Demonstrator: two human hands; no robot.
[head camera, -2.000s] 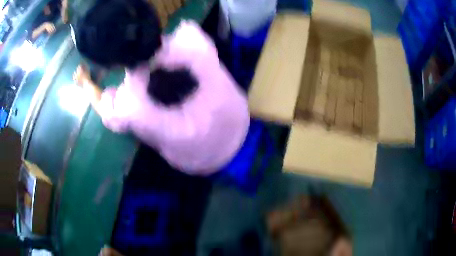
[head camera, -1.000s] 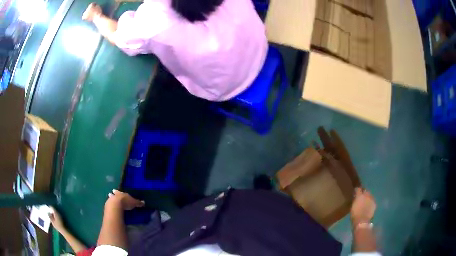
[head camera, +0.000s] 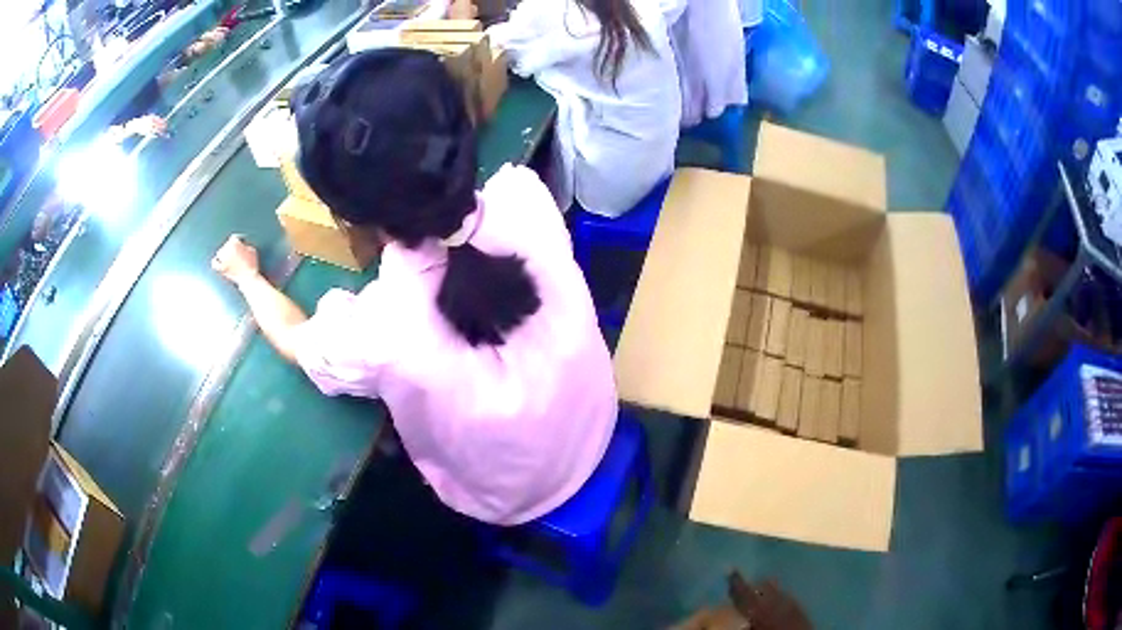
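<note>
Neither of my hands is in view. Part of a brown cardboard carton shows at the bottom edge, cut off by the picture's rim; what holds it, if anything, is hidden. A large open master carton stands on the floor at the right centre, four flaps spread, with rows of small brown boxes inside. An open packed carton is at the lower left, its lid up, with a white tray rim, a greyish product and a narrow brown bar showing.
A person in pink sits on a blue stool at the green worktable. Brown boxes are in front of that person. A person in white sits beyond. Blue crates and a rack stand at the right. Another blue stool shows at the bottom.
The view has tilted up and forward. My two hands, seen a second ago with the right on the brown carton, have left the picture; only part of that carton shows.
</note>
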